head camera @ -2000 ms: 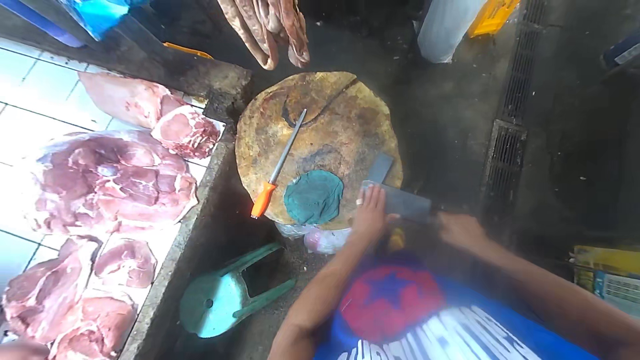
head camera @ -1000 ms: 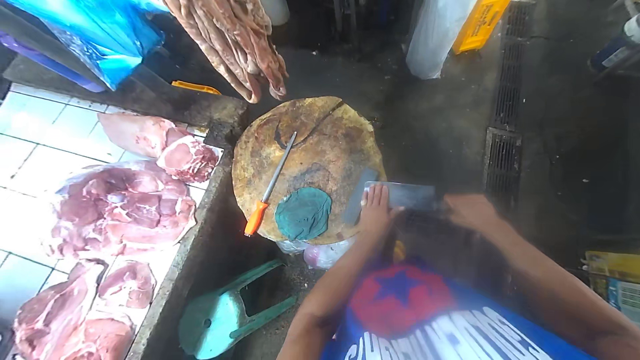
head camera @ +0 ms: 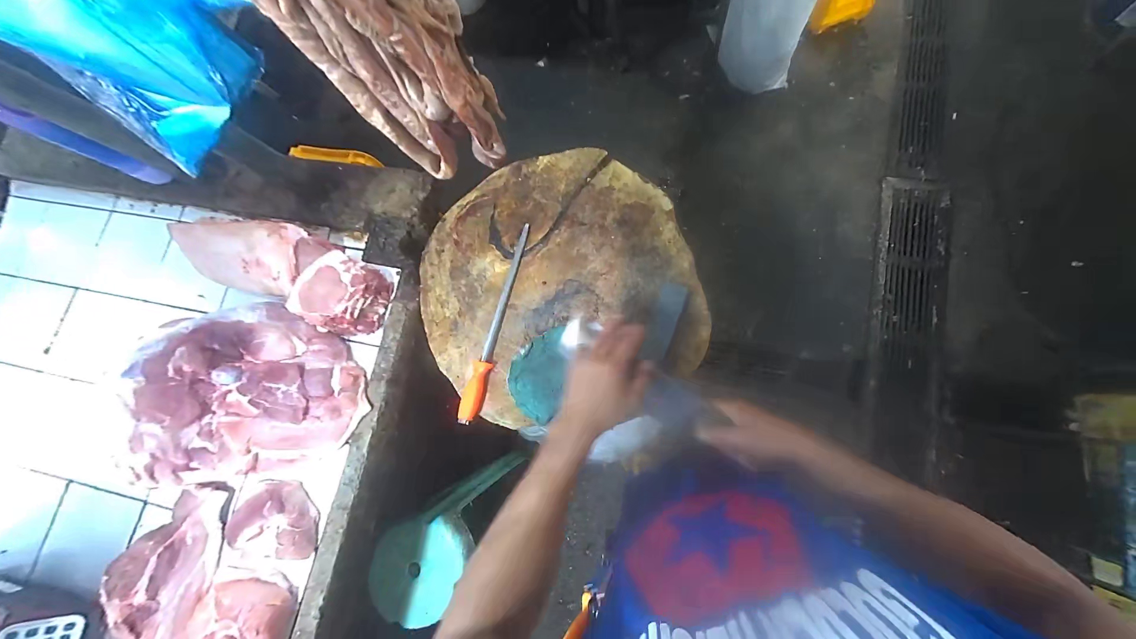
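On the round wooden chopping block [head camera: 612,231] lies a sharpening steel with an orange handle [head camera: 477,390]. A teal round pad or cloth [head camera: 537,377] is beside it, near the block's lower edge. My left hand [head camera: 608,373], blurred, is at the pad's right side, with a pale, shiny patch by its fingers; its grip is unclear. A grey flat bar [head camera: 667,319], perhaps a whetstone, rests at the block's right. My right hand [head camera: 745,430] grips the handle end of a broad-bladed knife [head camera: 674,399], whose blurred blade points left over the block's lower right edge.
Raw meat cuts [head camera: 248,390] lie on a white-tiled counter [head camera: 53,426] at left, bordered by a concrete ledge [head camera: 355,497]. Strips of meat or offal [head camera: 390,71] hang above the block. A green plastic stool [head camera: 422,568] stands below; a floor drain grate [head camera: 912,257] runs at right.
My left hand has moved off the knife blade, leftward to the teal pad. My right hand stays at the knife's handle end. The view has shifted somewhat.
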